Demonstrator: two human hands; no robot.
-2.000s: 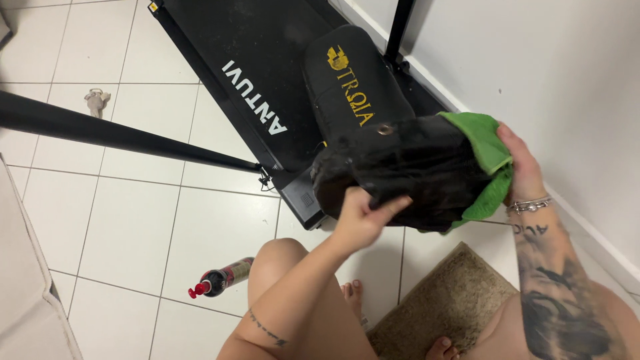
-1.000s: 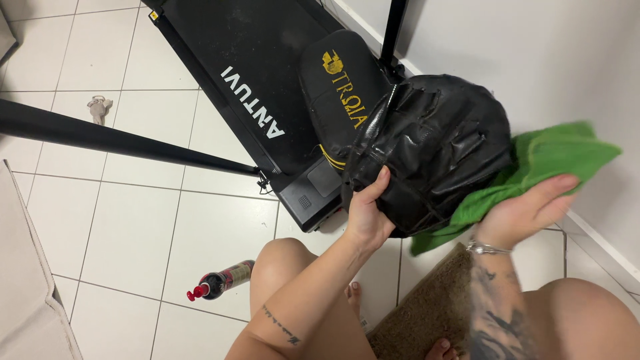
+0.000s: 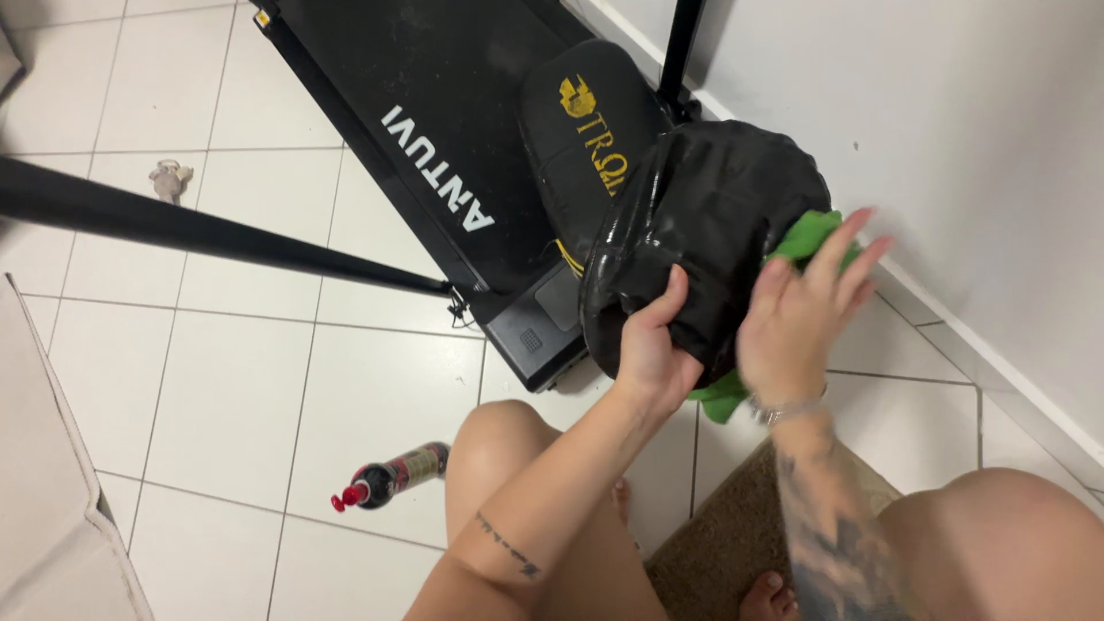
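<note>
My left hand (image 3: 660, 349) grips the lower edge of a shiny black padded pad (image 3: 716, 207), its thumb on top and fingers underneath. Against the pad's right side lies my right hand (image 3: 798, 323), slightly blurred, fingers spread over a green cloth (image 3: 806, 237). More of the cloth shows below the pad, between the hands. Whether the right fingers pinch the cloth is not clear. Behind the held pad, a second black pad with yellow lettering (image 3: 573, 129) rests on the treadmill (image 3: 431, 112), partly covered.
A dark bottle with a red cap (image 3: 401, 474) stands on the white tiled floor left of my knee. Black treadmill posts (image 3: 216, 237) rise at left and upper right. A white wall (image 3: 949, 129) runs along the right. A brown mat (image 3: 724, 552) lies by my feet; a small greyish object (image 3: 170, 181) lies far left.
The green cloth, spread out to the right of the pad one second ago, is now bunched against its edge. My right hand has moved up and in to the pad. My left hand keeps its hold.
</note>
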